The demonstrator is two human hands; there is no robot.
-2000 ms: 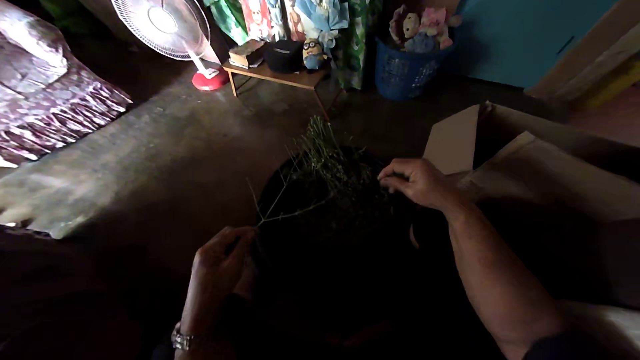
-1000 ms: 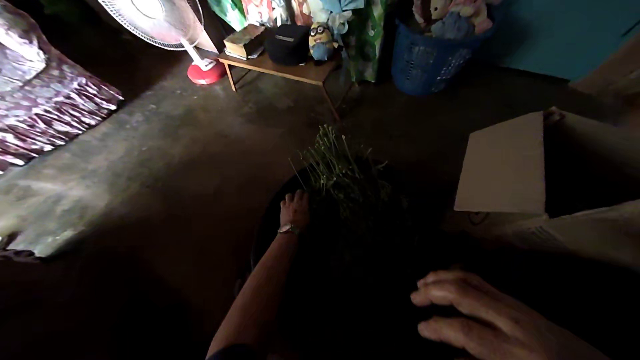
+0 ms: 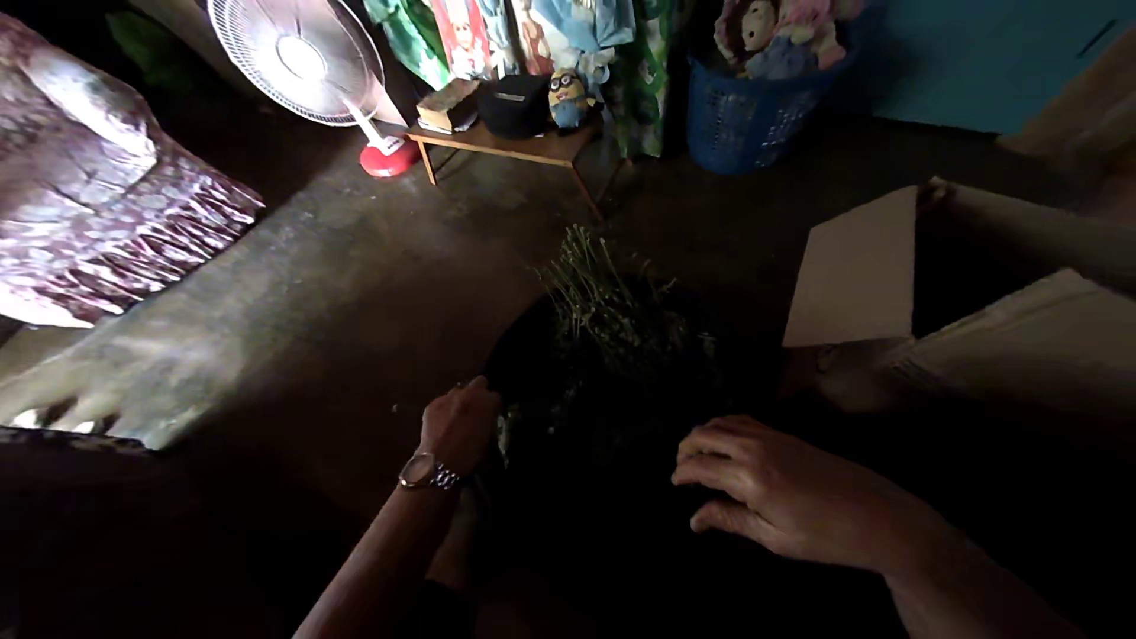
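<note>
A dark round container (image 3: 515, 342) stands on the floor, its lower part lost in shadow. Thin green plant stems (image 3: 590, 297) stick up from its far side. My left hand (image 3: 461, 426), with a metal wristwatch (image 3: 428, 471) on the wrist, is at the container's left rim with its fingers bent; whether it grips the rim is too dark to tell. Over the near right side of the container hovers my right hand (image 3: 741, 484), fingers apart and slightly curled, with nothing seen in it.
An open cardboard box (image 3: 852, 275) is at the right. Beyond the container are a low wooden table (image 3: 506, 145) with a cap and a plush toy, a standing fan (image 3: 388, 158) and a blue basket (image 3: 737, 124) of dolls. Ruffled patterned fabric (image 3: 115, 204) hangs at the left.
Two seconds ago a thin stem ran from my left hand to the plants; it no longer shows there. My left hand has since reached among the stems and drawn back to the rim.
</note>
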